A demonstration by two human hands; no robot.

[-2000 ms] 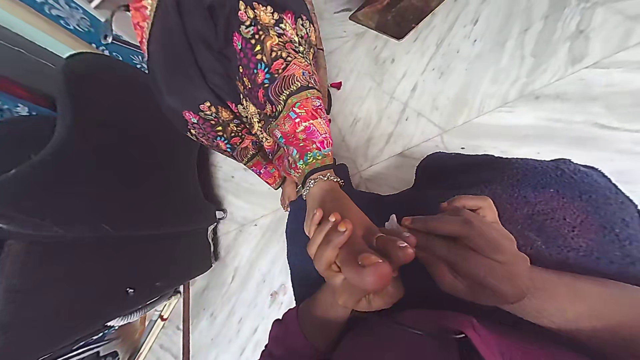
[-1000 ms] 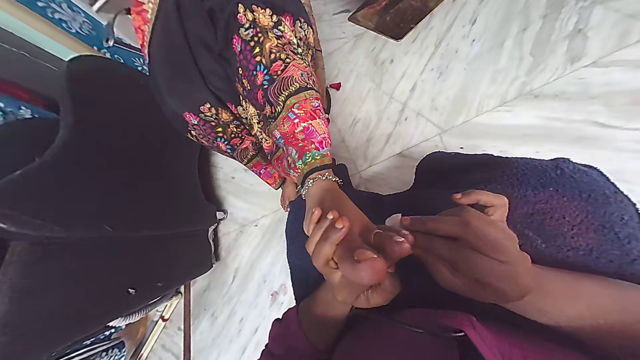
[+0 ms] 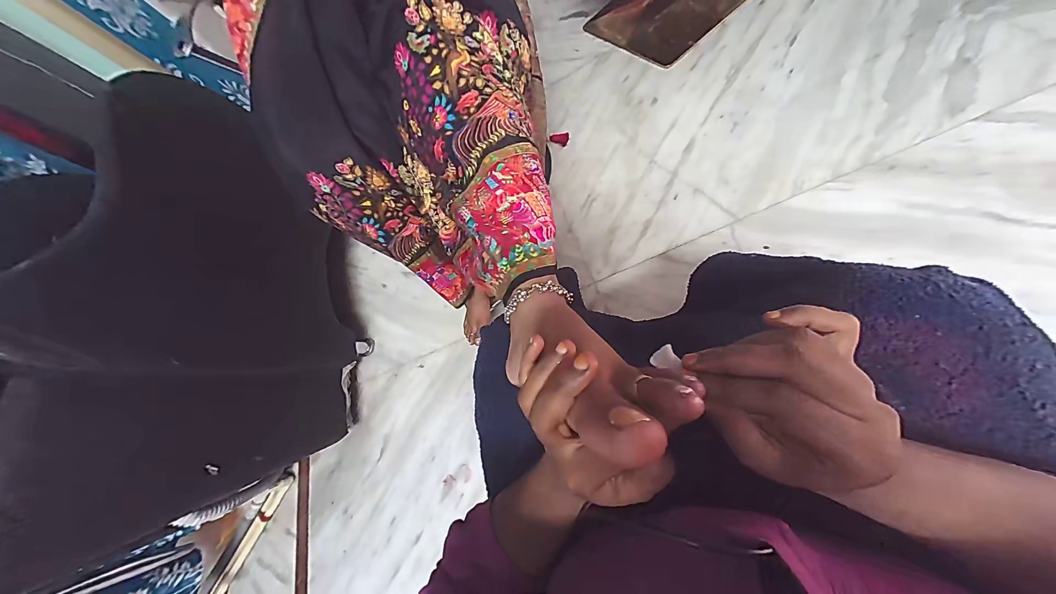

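Another person's bare foot (image 3: 586,342) rests over a dark blue towel (image 3: 932,355) on my lap. A silver anklet (image 3: 536,297) circles its ankle, and a toe ring (image 3: 640,380) sits on one toe. My left hand (image 3: 569,421) is wrapped around the front of the foot, its fingers over the top near the big toe. At the smaller toes, my right hand (image 3: 792,396) holds a small white piece (image 3: 665,357), perhaps cotton or tissue, by its fingertips. The underside of the foot is hidden.
A black chair or padded seat (image 3: 190,313) stands at the left. The person's embroidered black trouser leg (image 3: 462,165) comes down from the top. A brown board-like object (image 3: 660,25) lies on the marble floor (image 3: 784,140) at the top. Metal bars (image 3: 252,536) show at lower left.
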